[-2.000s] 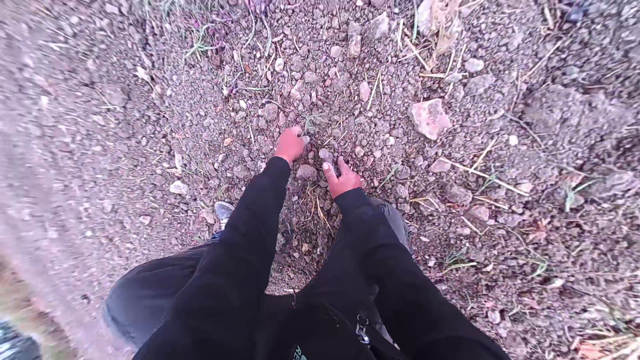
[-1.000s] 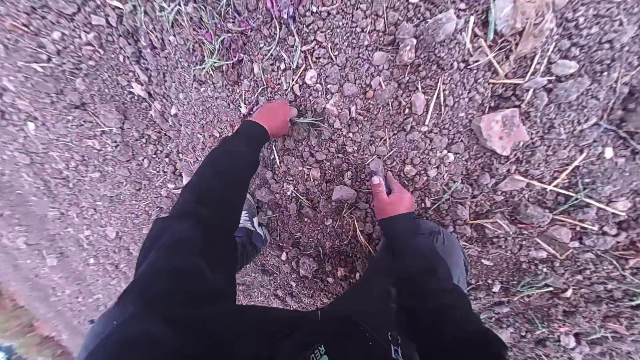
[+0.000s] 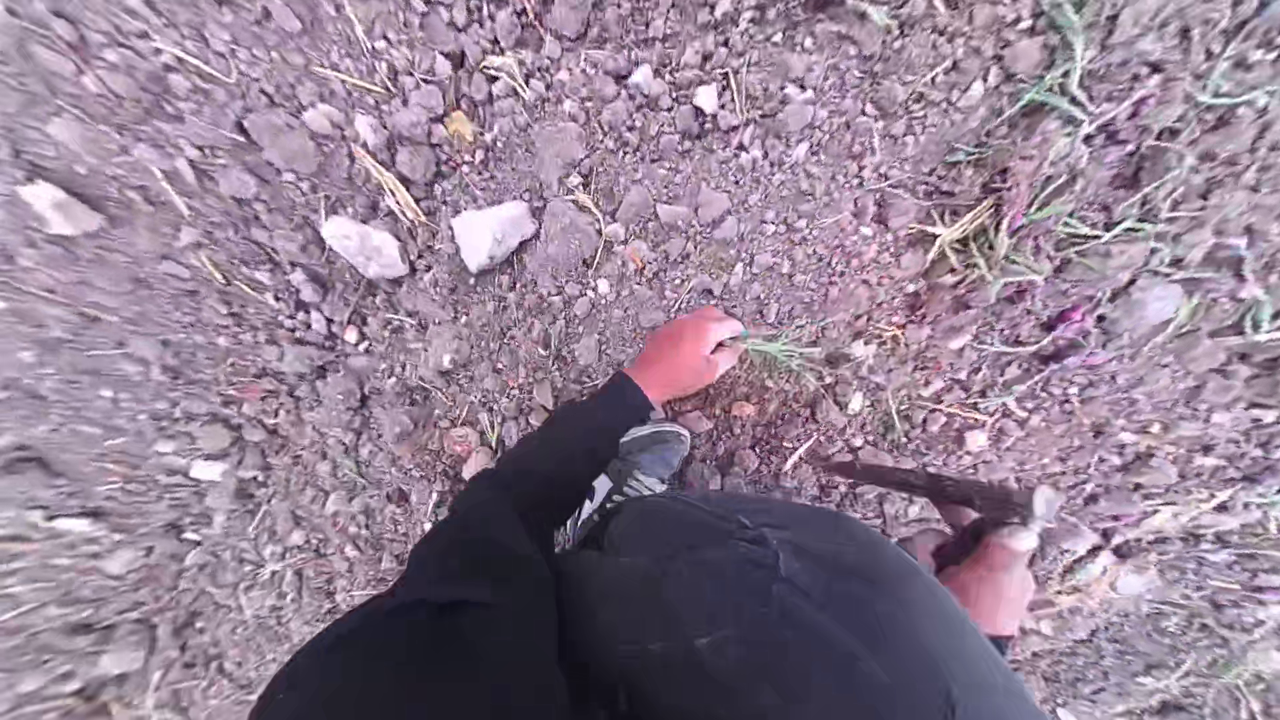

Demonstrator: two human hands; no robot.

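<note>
Near the middle of the view my left hand (image 3: pixel 688 354) is closed around a small tuft of green grass (image 3: pixel 785 352), whose blades stick out to the right, low over the soil. At the lower right, my right hand (image 3: pixel 988 582) grips a dark, long object (image 3: pixel 925 485), blurred, that looks like a stick or a tool; its narrow end points left toward the ground. The sleeve of my left arm is black. My right forearm is mostly hidden behind my leg.
A shoe (image 3: pixel 652 455) stands just below my left hand. Pale stones (image 3: pixel 492 235) lie at the upper left on the rough, pebbly soil. Green grass and purplish plants (image 3: pixel 1065 320) grow at the right, with dry straw scattered about.
The view has shifted strongly over the ground. My right hand is now farther from my left and holds a dark, long object, which the earlier frames do not show clearly.
</note>
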